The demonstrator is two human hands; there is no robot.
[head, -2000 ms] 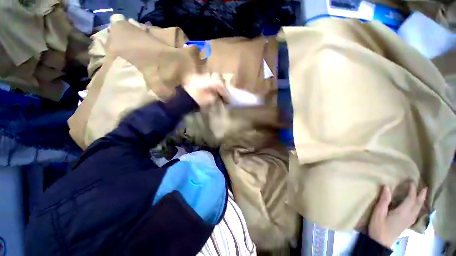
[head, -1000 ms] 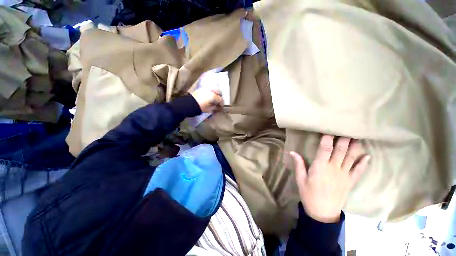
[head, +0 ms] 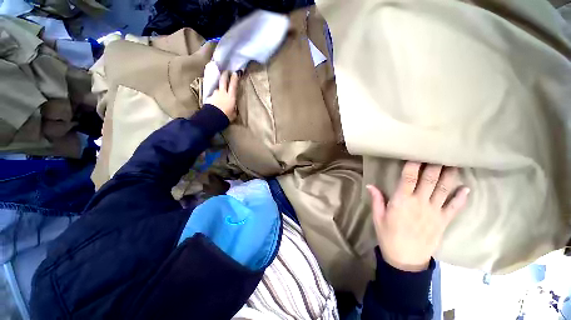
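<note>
My left hand (head: 224, 97) is at a blurred white piece (head: 253, 39), at upper left of centre over the tan garment panels (head: 300, 103). Its fingertips touch or nearly touch the piece; the frame does not show whether they grip it. The panels are bunched and hang towards my lap. My right hand (head: 416, 215) lies flat, fingers spread, on a large tan cloth (head: 432, 81) that covers the right side. The cloth's fold lies just beyond the fingertips. What is under it is hidden.
A heap of tan pieces (head: 47, 94) lies at far left, with dark blue cloth (head: 47, 184) below it. A black heap (head: 188, 15) is at the top. A white table surface (head: 463, 287) with small scraps shows at lower right.
My left hand has moved up and left from the middle, and the white piece now extends above it. My right hand moved from lower right onto the cloth nearer the centre, then stayed nearly still.
</note>
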